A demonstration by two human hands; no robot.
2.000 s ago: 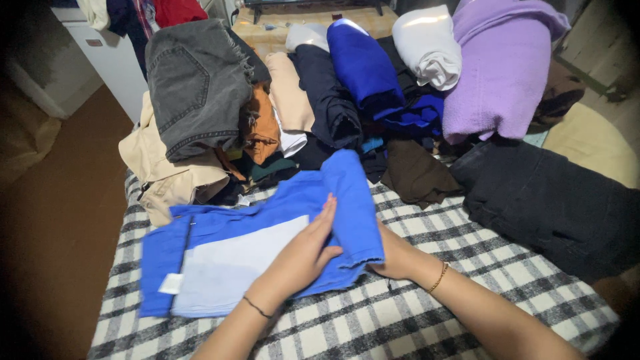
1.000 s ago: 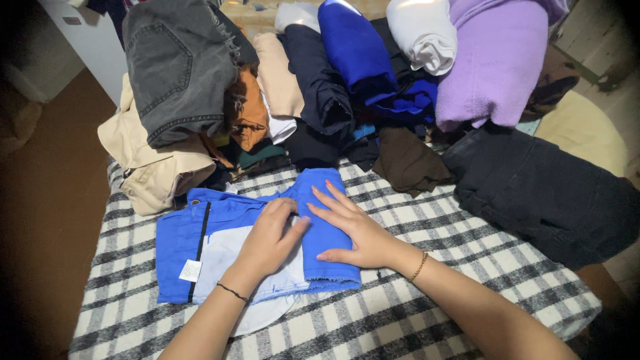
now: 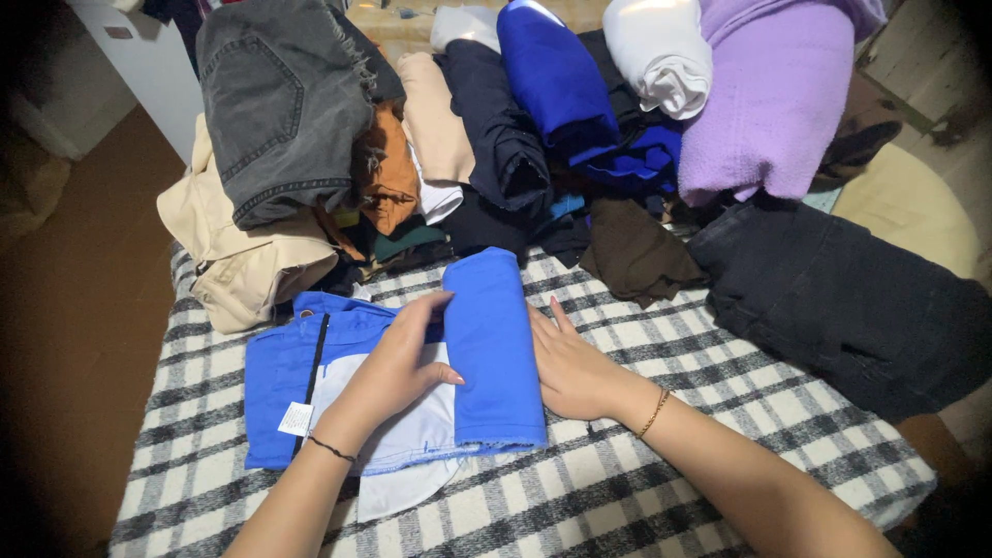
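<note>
A blue garment [image 3: 496,349] with white pocket lining, a dark zipper strip and a white tag lies on a black-and-white checked blanket [image 3: 651,496]. Its right part is folded or rolled over into an upright band. My left hand [image 3: 399,368] rests on the lining, its thumb and fingers apart at the band's left edge; some fingertips are hidden behind the fold. Against the band's right edge lies my right hand [image 3: 577,372], palm side toward the cloth and thumb raised. Whether either hand grips the fabric is unclear.
Behind the garment is a heap with grey denim [image 3: 287,116], beige cloth [image 3: 248,256], a rolled blue garment [image 3: 554,77], a white roll [image 3: 659,54] and a purple fleecy textile [image 3: 767,101]. Folded black jeans [image 3: 845,302] lie at the right, beside a brown cloth [image 3: 639,252].
The garment's right part, lying flatter under both hands a second ago, now stands as a narrower folded band. My right hand has moved off its top to its right edge.
</note>
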